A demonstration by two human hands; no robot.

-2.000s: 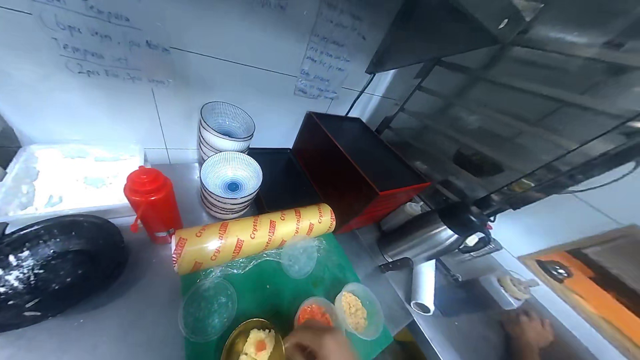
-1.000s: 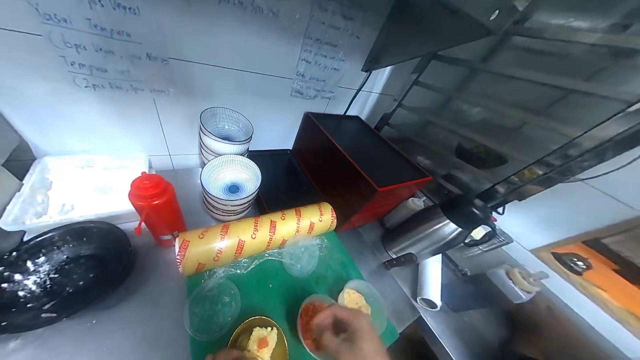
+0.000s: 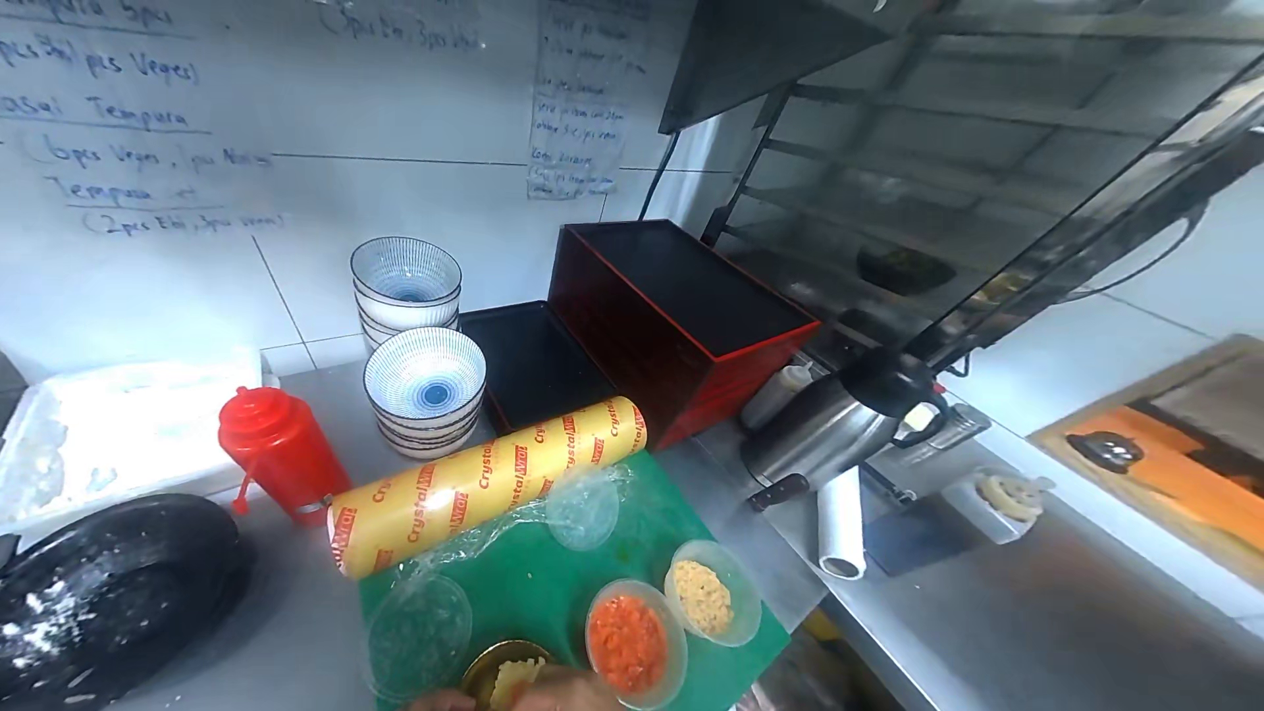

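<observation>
At the bottom edge my right hand (image 3: 568, 691) is over a small gold-coloured bowl (image 3: 484, 671) with pale yellow food (image 3: 515, 679) in it; whether it pinches anything is hidden. My left hand (image 3: 441, 700) touches or nears the bowl's left side, only its fingertips in view. Right of the bowl stand a clear tub of chopped orange-red food (image 3: 628, 642) and a tub of pale crumbly food (image 3: 703, 595). All rest on a green cutting board (image 3: 533, 583), with clear round lids (image 3: 420, 632) and a yellow roll of plastic wrap (image 3: 494, 484) behind.
A red squeeze bottle (image 3: 281, 444), a black pan with white powder (image 3: 118, 592) and a white tray (image 3: 128, 425) are at left. Stacked bowls (image 3: 425, 385) and a dark red box (image 3: 681, 306) stand behind. A steel jug (image 3: 829, 425) and a white roll (image 3: 840, 523) are at right.
My right hand has moved left from the orange-red tub to the gold-coloured bowl. The blurred hand at the far right two seconds ago is out of sight.
</observation>
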